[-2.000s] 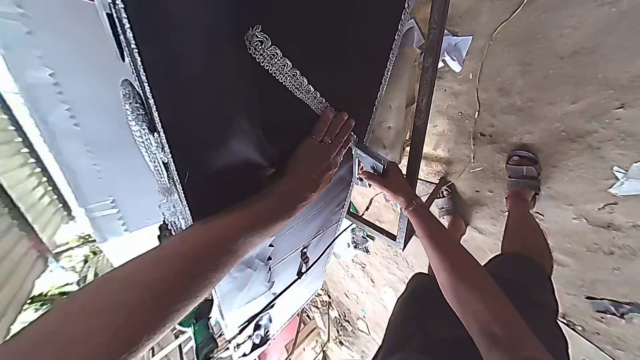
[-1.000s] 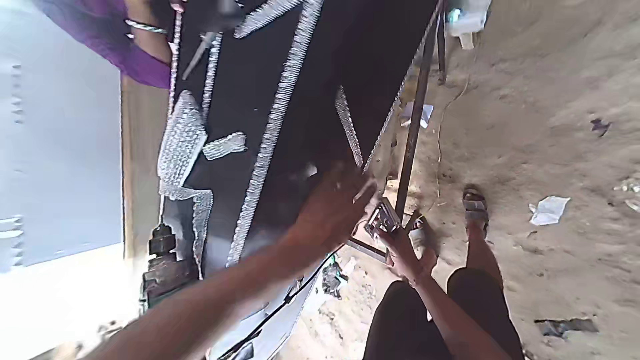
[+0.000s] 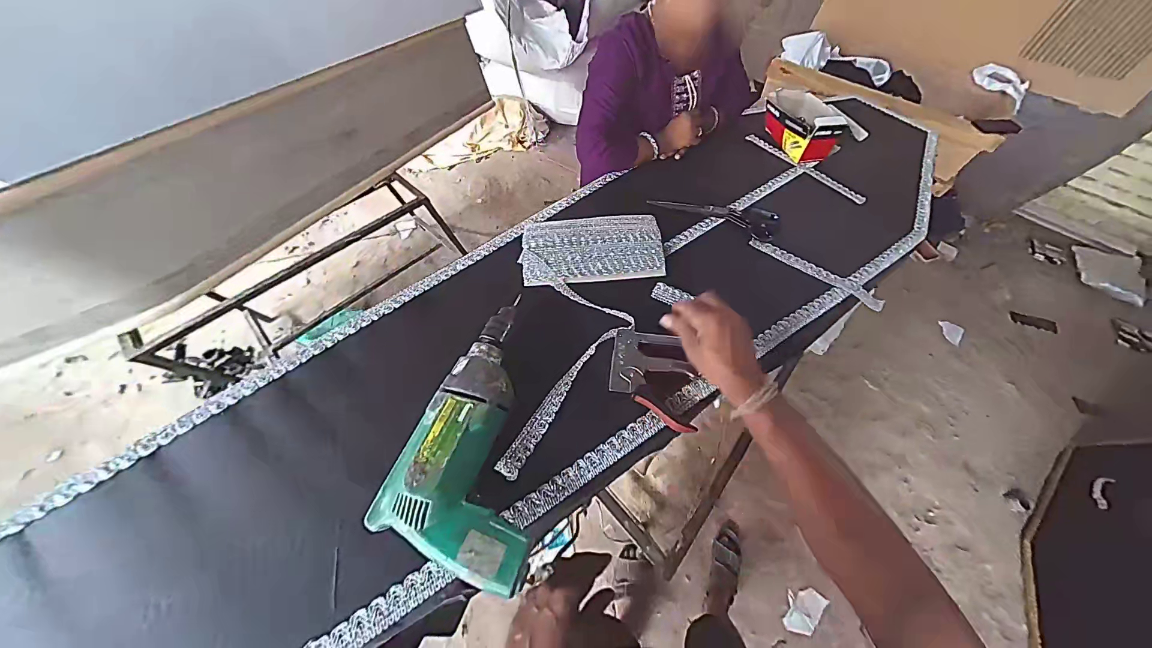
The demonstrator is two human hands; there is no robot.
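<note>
My right hand (image 3: 715, 342) is over the black panel (image 3: 252, 459), its fingers near a short piece of silver trim (image 3: 670, 293); whether they grip it cannot be told. Just below and left of that hand, a staple gun (image 3: 650, 369) with a red-edged handle lies on the panel. At the bottom edge is my blurred left hand (image 3: 543, 616), below the handle of a green power drill (image 3: 450, 468). A card wound with silver braid (image 3: 594, 249) lies on the panel, a loose length trailing from it. Dark-handled scissors (image 3: 733, 214) rest further back.
A person in purple (image 3: 621, 99) leans at the panel's far side. A red and yellow open box (image 3: 801, 130) stands on the panel. Metal frames (image 3: 288, 243) are behind and beneath it. Paper scraps (image 3: 804, 612) lie on the ground, and another black panel (image 3: 1093, 549) is at lower right.
The view has swung far along the panel. My hands, together at the staple gun one second ago, are now apart, and the staple gun lies on the panel.
</note>
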